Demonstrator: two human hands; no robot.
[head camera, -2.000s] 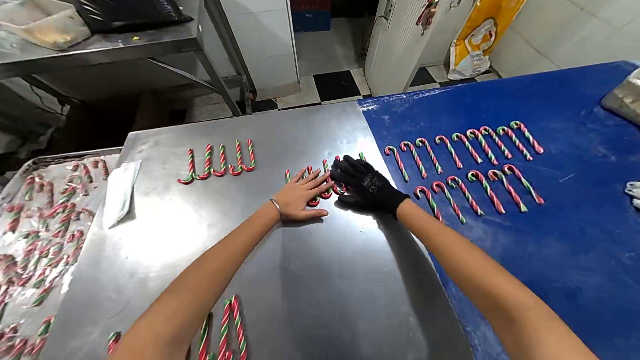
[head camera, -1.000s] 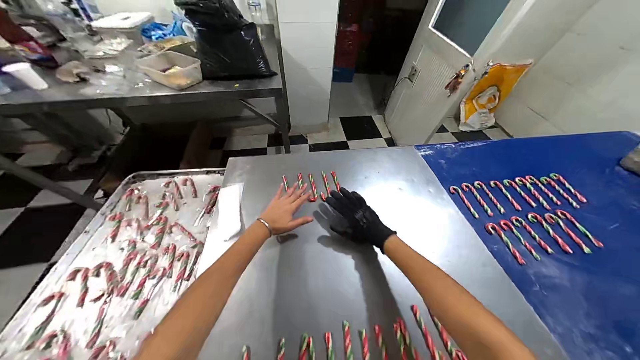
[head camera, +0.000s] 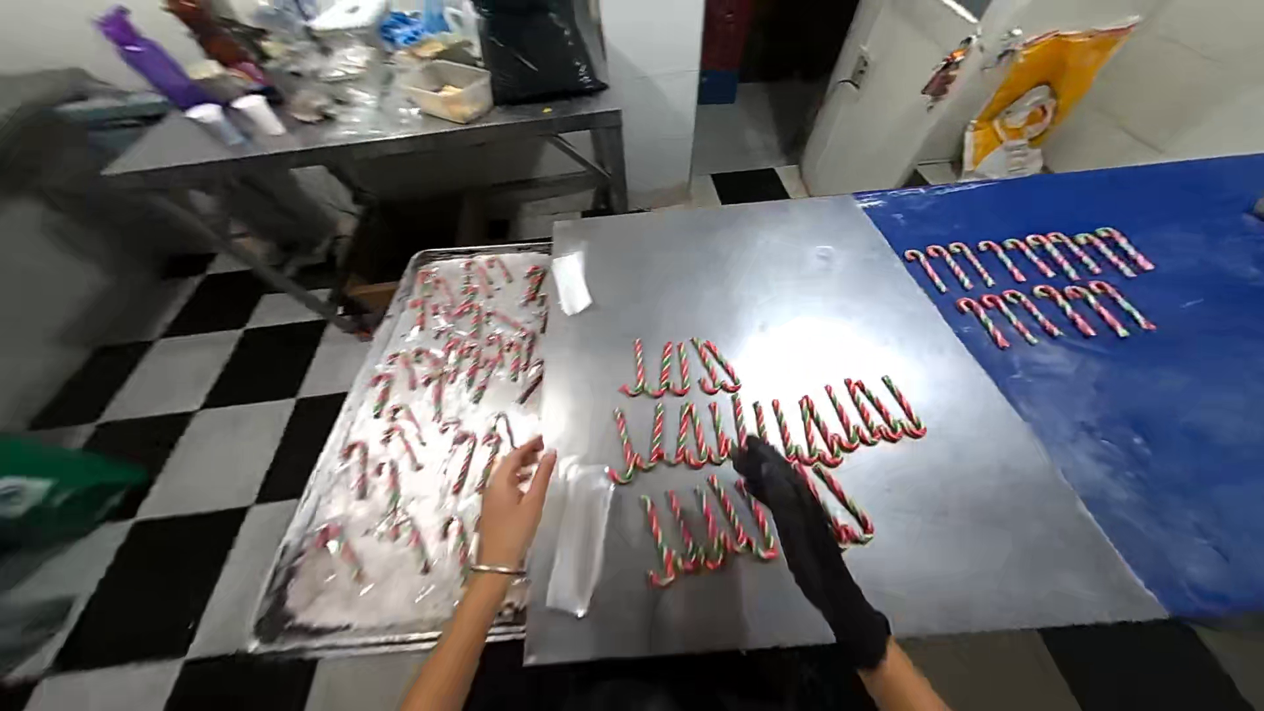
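Observation:
Rows of red, green and white candy canes (head camera: 684, 434) lie on the steel table. My left hand (head camera: 513, 504), bare with a bracelet at the wrist, is over the right edge of the tray, fingers apart and nothing in them, left of a stack of clear wrappers (head camera: 581, 538). My right hand (head camera: 795, 523), in a black glove, is over the lower rows of canes; its fingertips are close to the middle row. Whether it holds a cane cannot be seen. More candy canes (head camera: 1027, 257) lie in two rows on the blue surface.
A metal tray (head camera: 331, 494) of wrapped canes stands left of the steel table (head camera: 948, 533). Another small white stack (head camera: 571, 283) lies near the table's far left corner. Behind stands a steel side table (head camera: 346, 143) with a plastic tub (head camera: 449, 91), cups and a black bag (head camera: 538, 49).
Both hands have come back from a short row of canes at the far part of the table; my left hand is now near the wrappers and tray. The view has swung left.

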